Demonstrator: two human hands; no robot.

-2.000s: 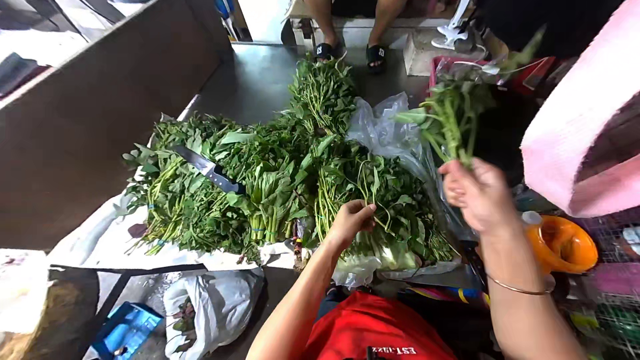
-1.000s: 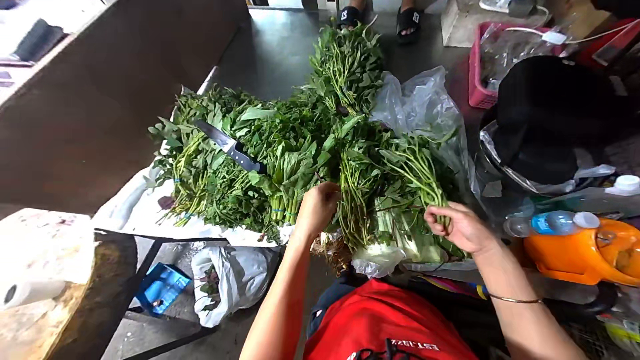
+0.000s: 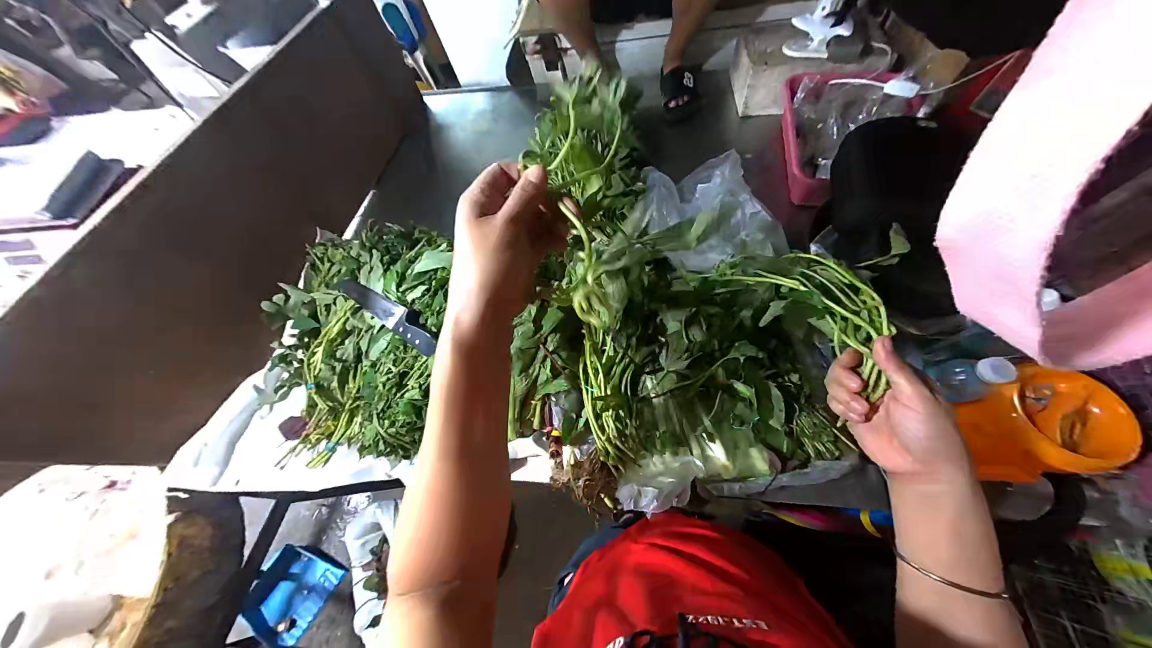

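Observation:
My left hand (image 3: 517, 211) is raised over the middle of the greens, its fingers closed on a few leafy green stems (image 3: 583, 247). Off to the right, my right hand (image 3: 886, 405) grips a bunch of long green stems (image 3: 841, 301) by their lower ends, the leafy tops bending left. Below both hands lie heaped bundles of leafy greens (image 3: 711, 333). A knife with a black handle (image 3: 389, 317) rests on the bundles left of my left forearm. Roots (image 3: 587, 481) hang at the near edge beside a clear plastic bag (image 3: 661, 481).
A crumpled clear bag (image 3: 720, 211) lies behind the greens, near a pink basket (image 3: 804, 144). An orange container (image 3: 1048, 423) and a plastic bottle (image 3: 963, 378) stand at right. Pink material (image 3: 999, 216) hangs there. A brown panel (image 3: 198, 243) borders the left. Another person's foot (image 3: 679, 85) is beyond.
My left hand has risen from the near part of the greens and moved forward, now with stems in it. My right hand still holds its bunch, now lifted off the heap. The view has shifted.

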